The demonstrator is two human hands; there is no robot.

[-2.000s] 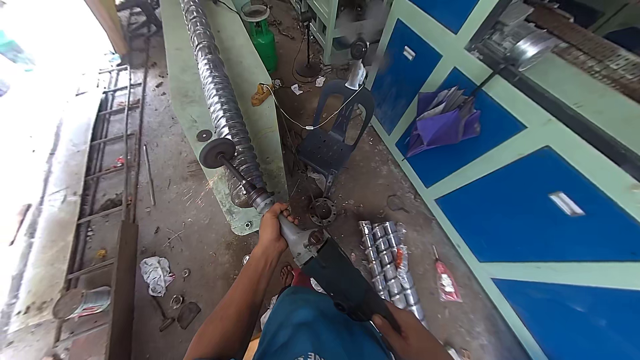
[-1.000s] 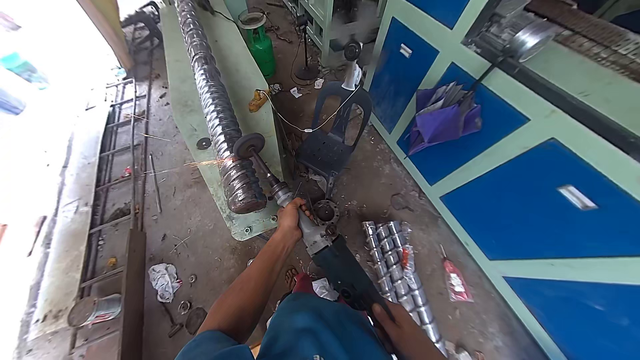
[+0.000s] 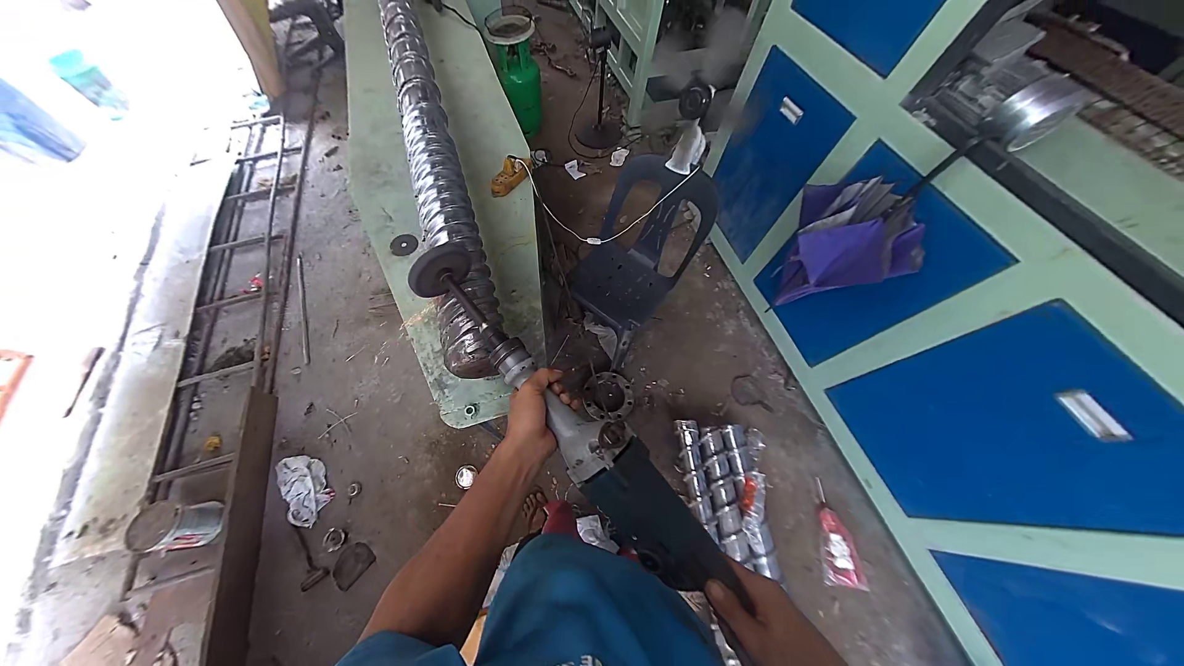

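Observation:
A power grinder with a long metal neck and dark body (image 3: 647,509) runs diagonally across the lower middle. My left hand (image 3: 541,412) is wrapped around its grey metal neck. At its rear end, my right hand (image 3: 763,615) grips the dark handle. The round grinding wheel (image 3: 439,270) on its extended shaft lies over the side of a long steel extruder screw (image 3: 430,153); whether they touch I cannot tell. The screw rests lengthwise on a pale green metal table (image 3: 499,120). A small loose disc (image 3: 403,244) lies on the table left of the wheel.
A dark plastic chair (image 3: 624,277) stands right of the table, near a green gas cylinder (image 3: 521,88). Wrapped shiny screws (image 3: 726,490) lie on the floor. A steel ladder (image 3: 250,240) lies at left. Blue-panelled cabinets (image 3: 999,425) line the right, with a purple umbrella (image 3: 846,245).
Sparks flew left from the wheel one second ago; now only faint specks show near the table edge. The wheel has moved up along the screw, away from its near end.

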